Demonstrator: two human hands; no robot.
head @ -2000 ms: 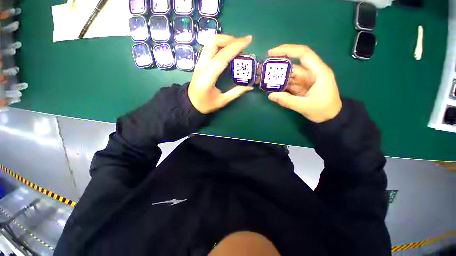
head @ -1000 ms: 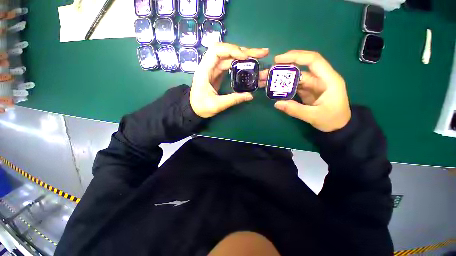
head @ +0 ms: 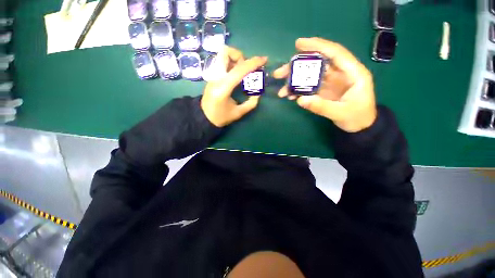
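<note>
My left hand [head: 225,89] holds a strapless watch unit [head: 253,83] by its edges between thumb and fingers. Its lit screen faces up and shows a white code-like square on black. My right hand [head: 344,84] holds a second watch unit [head: 306,74], also with a white QR-like square, tilted towards me. The two units are apart, above the green mat. A block of watch units [head: 162,35] with pale lit screens lies in rows to the left; my left hand partly covers the nearest corner one.
Two dark watch units [head: 385,45] lie at the upper right, beside a small white stick [head: 445,40]. A white tray [head: 471,117] with dark watches is at the far right. A pen [head: 91,23] lies on a paper sheet [head: 59,30] at the upper left.
The left unit turned to its back a second ago and now shows its screen again. The hands have moved slightly apart, and the view has shifted, showing more of the right tray.
</note>
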